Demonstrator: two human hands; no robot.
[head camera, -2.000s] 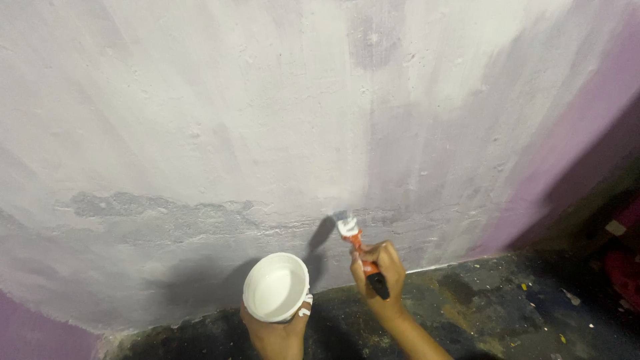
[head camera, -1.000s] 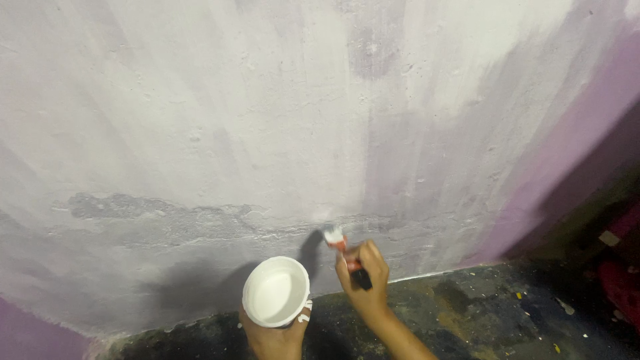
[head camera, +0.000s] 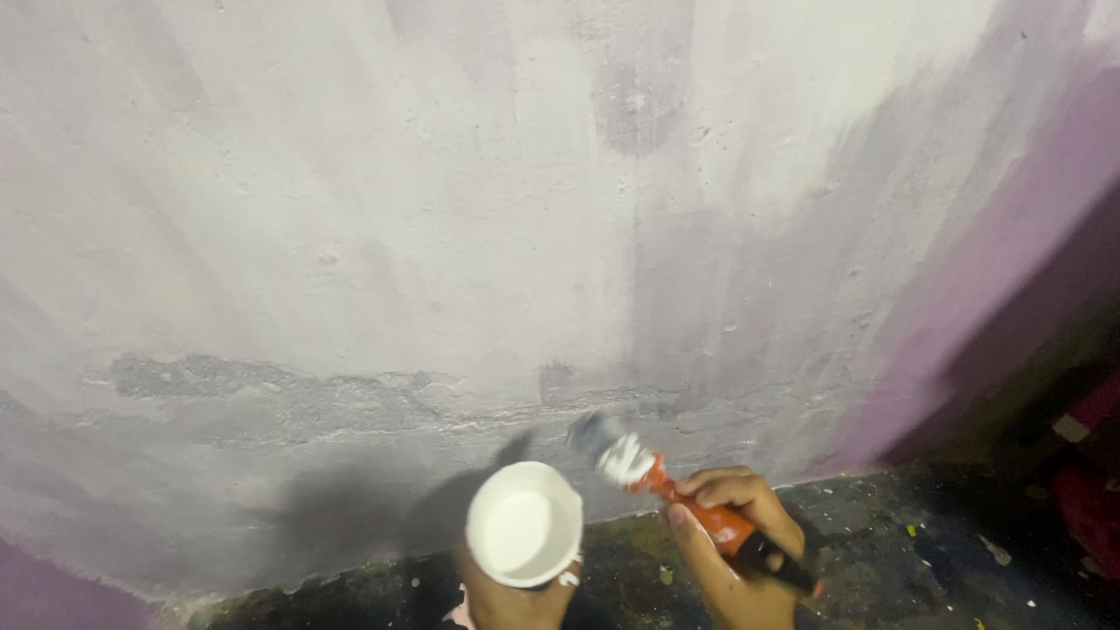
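A round white tub (head camera: 525, 525) of white paint is held from below by my left hand (head camera: 516, 599), whose thumb side bears white smears. My right hand (head camera: 744, 542) grips a paintbrush (head camera: 722, 525) with an orange and black handle. White paint coats the ferrule area, and the blurred bristles point up and left at the lower part of the wall (head camera: 490, 219); whether they touch it I cannot tell. The wall shows streaky white paint over purple, with a rough grey patch (head camera: 210, 381) low on the left.
A dark floor (head camera: 919, 525) with paint specks meets the wall along its bottom edge. Unpainted purple wall (head camera: 1006, 236) shows at the right, with another purple area (head camera: 61, 586) at lower left. Dark reddish things (head camera: 1085, 499) lie in shadow at the right edge.
The brush has swung from pointing mostly upward to slanting up and left. My right hand still grips it, and my left hand keeps hold of the tub.
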